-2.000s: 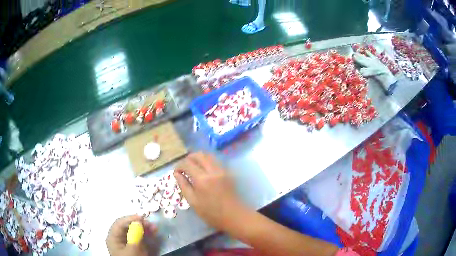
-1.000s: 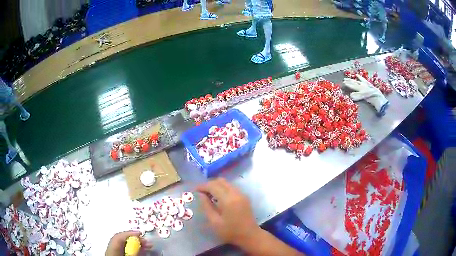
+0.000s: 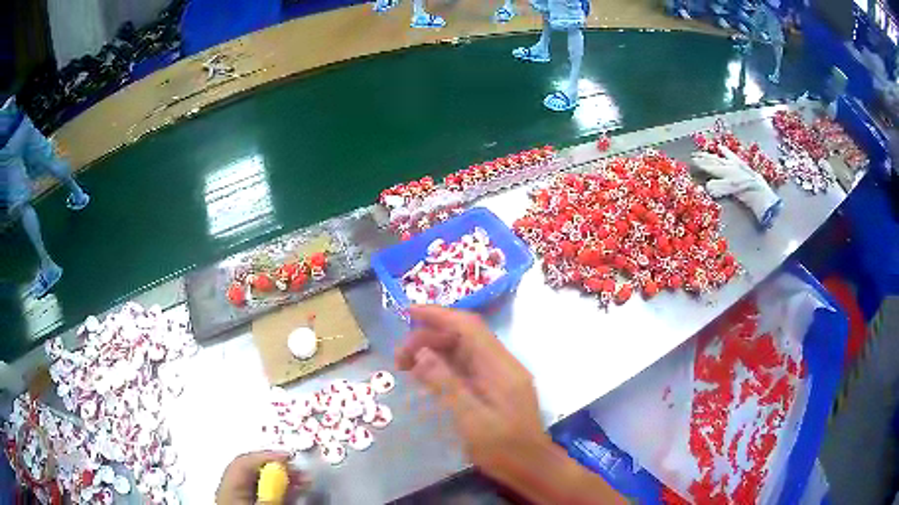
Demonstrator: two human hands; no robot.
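Observation:
My left hand (image 3: 258,480) is at the bottom edge, partly cut off, with a yellow cover on the thumb; its fingertips are blurred and I cannot tell what they hold. My right hand (image 3: 475,387) is just below the blue bin, fingers bent; any small part in it is hidden. White discs with red marks (image 3: 333,414) lie loosely between the hands. The blue bin (image 3: 392,288) holds similar white-and-red pieces. A round white cap or pot (image 3: 303,342) with a thin pale stick sits on a cardboard pad (image 3: 276,367).
A large heap of discs (image 3: 123,370) lies at left. A stained metal tray (image 3: 212,318) holds several red figures. Red figures (image 3: 626,227) are heaped at right, near a whitish glove (image 3: 739,185). The dark green belt (image 3: 394,128) runs behind; a plastic-lined blue crate (image 3: 823,385) is below right.
My right hand has moved from over the loose discs to their right, then up toward the blue bin. My left hand has stayed near the bottom edge. The camera view has shifted.

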